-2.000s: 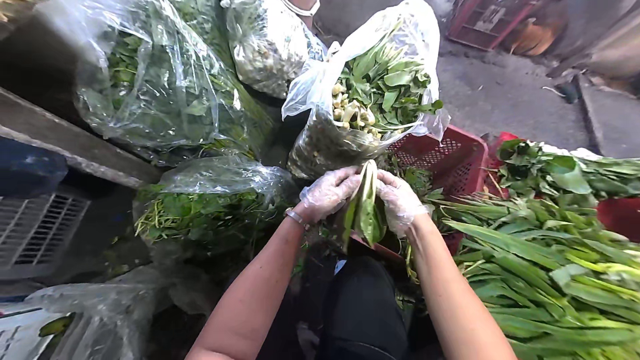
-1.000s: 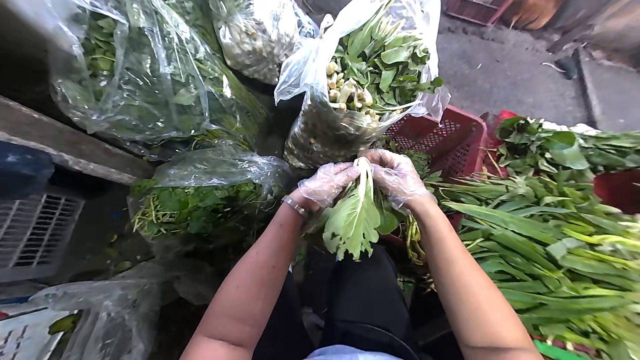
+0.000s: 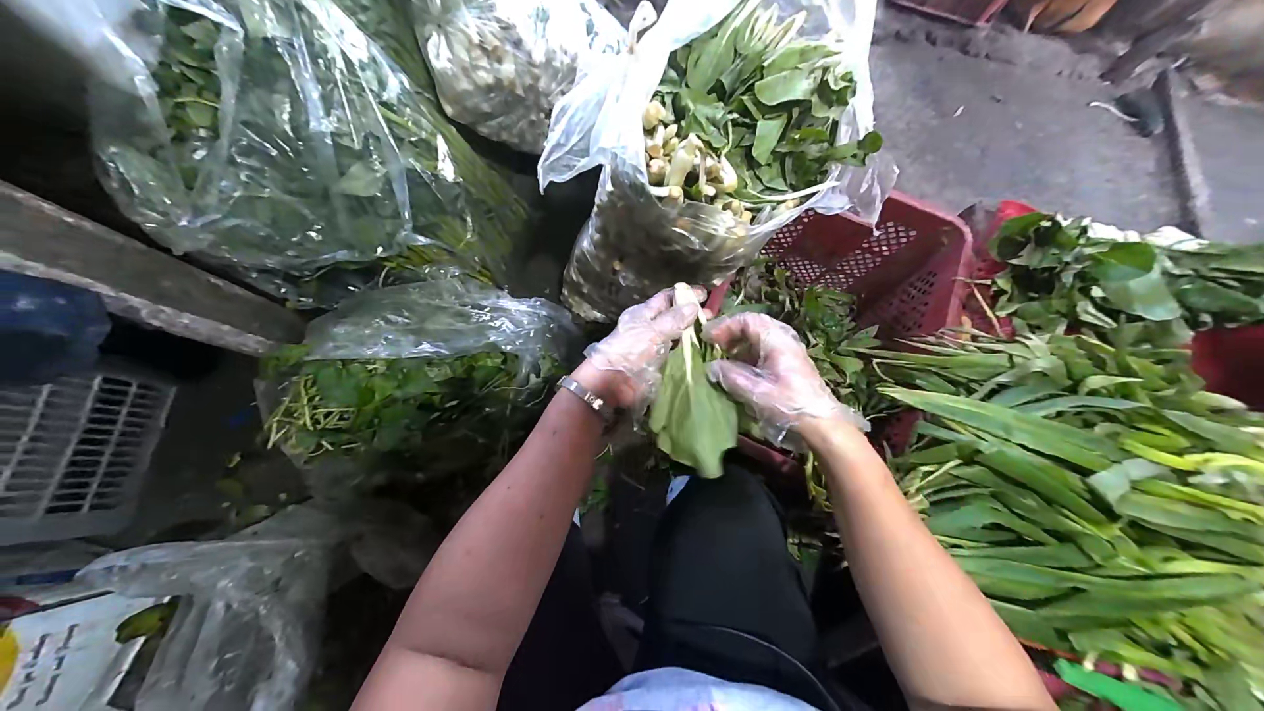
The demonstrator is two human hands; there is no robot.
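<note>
My left hand [image 3: 642, 346], in a clear plastic glove with a metal band at the wrist, is closed on the pale stem end of a leafy green vegetable [image 3: 694, 410]. The broad leaf hangs down between my hands. Just to its right, my right hand [image 3: 765, 370], gloved too, has its thumb and fingers apart beside the stem; whether they touch a leaf is unclear. Beyond my hands stands an open clear plastic bag [image 3: 652, 247] full of similar greens [image 3: 780, 109], pale root ends at its left side.
A red perforated crate [image 3: 918, 267] holds greens behind my right hand. Long green leaves [image 3: 1066, 474] are heaped at right. Bagged greens [image 3: 286, 168] and a smaller bag of herbs [image 3: 395, 395] lie left. A grey plastic crate [image 3: 74, 444] stands at far left.
The leafy vegetable between my hands shows a different leaf face than one second ago. My right hand's fingers have come away from the stem top and opened.
</note>
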